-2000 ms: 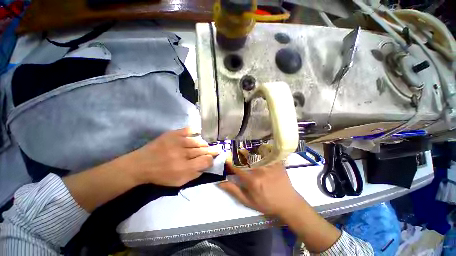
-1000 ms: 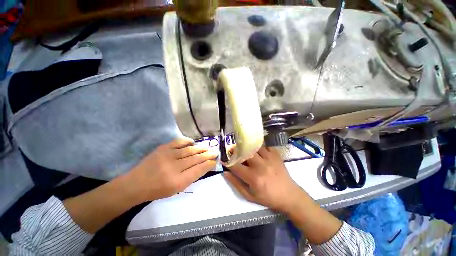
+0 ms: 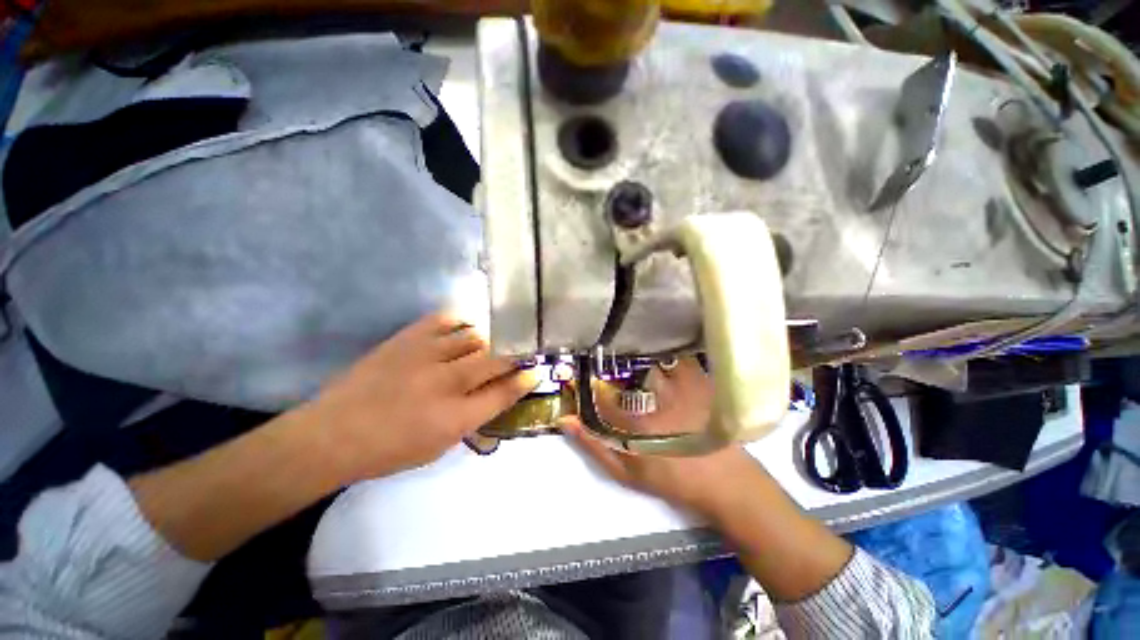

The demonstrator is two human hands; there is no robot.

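Observation:
The grey garment panel lies spread left of the machine head, with black fabric showing along its upper left. My left hand lies flat at the panel's right edge, fingertips near the presser foot. The yellowish needle plate area shows between my hands. My right hand is partly hidden behind the cream guard, its fingers close to the needle area. Whether either hand grips cloth cannot be seen. The off-white sewing machine head fills the upper right.
Black-handled shears lie on the white table right of my right hand. A black cloth piece lies farther right. A blue plastic bag is below the table edge. An amber knob tops the head.
The camera view has shifted, so the machine head appears farther right. The yellowish plate area between my hands is now exposed. My right hand sits farther behind the guard; my left hand stays beside the foot.

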